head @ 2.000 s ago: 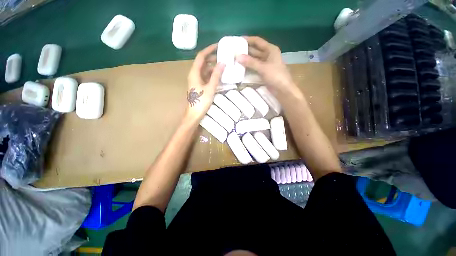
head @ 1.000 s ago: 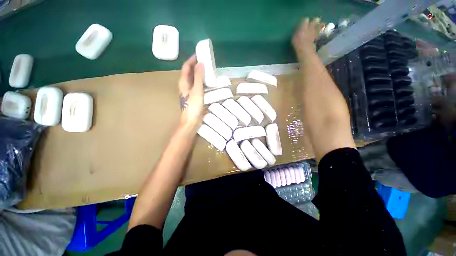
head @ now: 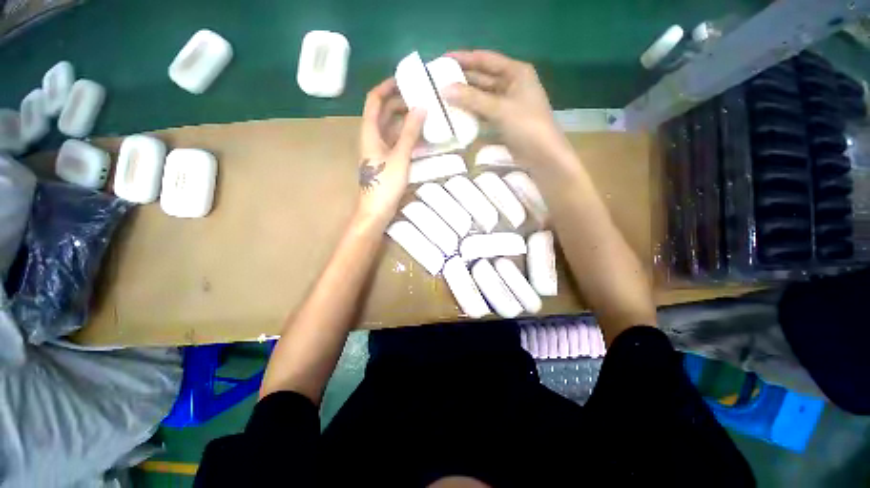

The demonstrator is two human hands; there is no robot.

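My left hand (head: 386, 143) is closed on a white charging case (head: 417, 84), tilted with its narrow side showing. My right hand (head: 501, 91) holds a second white case (head: 462, 122) against it; a dark line runs between the two. My fingers hide part of both. Several cases (head: 444, 205) stand on edge on the cardboard bench cover (head: 277, 219) just below my hands, some partly behind my right wrist. Three set-aside cases (head: 189, 183) lie in a row at the left of the bench.
The green conveyor belt (head: 258, 91) along the far side carries several white cases (head: 323, 64). Black blister trays (head: 797, 162) in clear film stand at right beside a slanting grey metal bar (head: 744, 57). A dark plastic bag (head: 72, 248) lies at left. Pink parts (head: 563, 339) show by my lap.
My right hand has come back from the far right of the belt with a case and meets my left hand. More cases show on the belt at far left.
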